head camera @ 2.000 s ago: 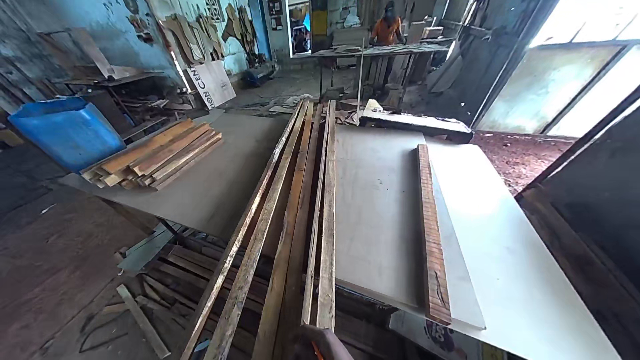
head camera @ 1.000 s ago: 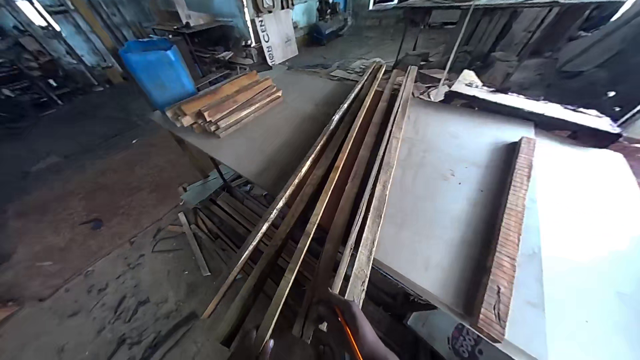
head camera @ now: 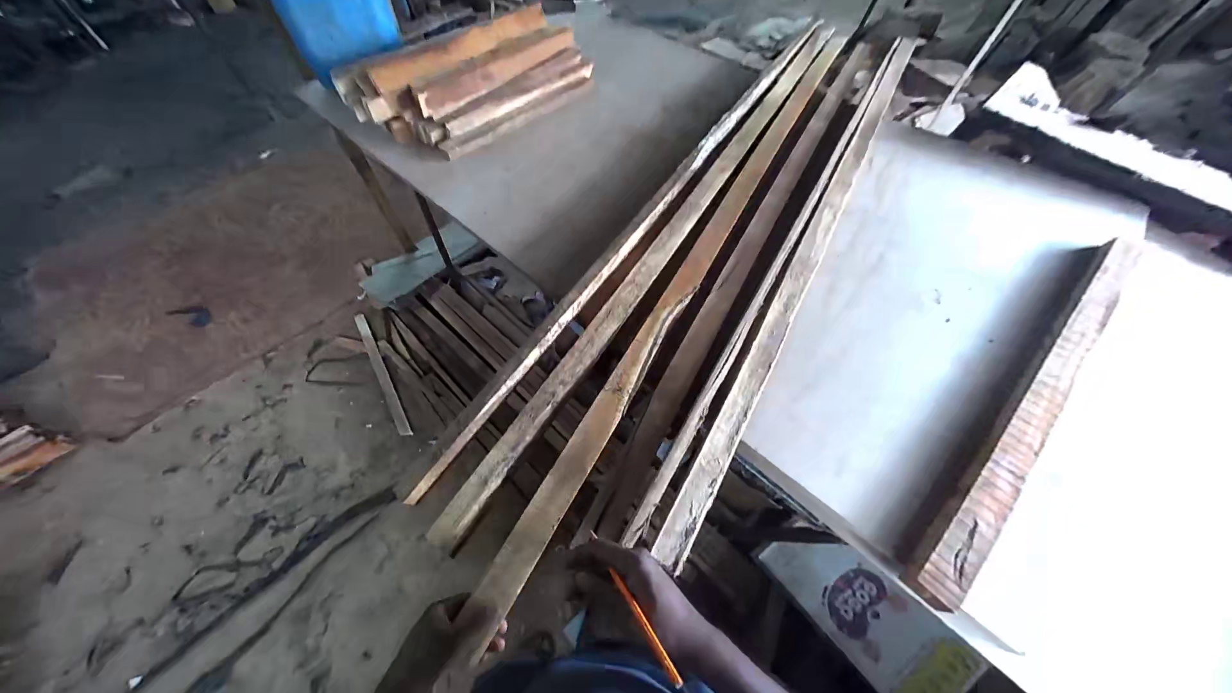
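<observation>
Several long rough wooden boards lie side by side across the table, their near ends jutting over its edge. My left hand grips the near end of one board, with fingertips showing at its right edge. My right hand is closed around an orange pencil or pen and is close to the near ends of the boards on the right; whether it touches them is unclear.
Short wooden pieces are stacked on the table's left part, near a blue plastic container. A thick board lies on the pale right sheet. Scrap wood lies below, and debris covers the floor.
My left hand, barely visible one second ago, now shows around a board's near end. That board has shifted left, apart from its neighbours. The view has turned down and left.
</observation>
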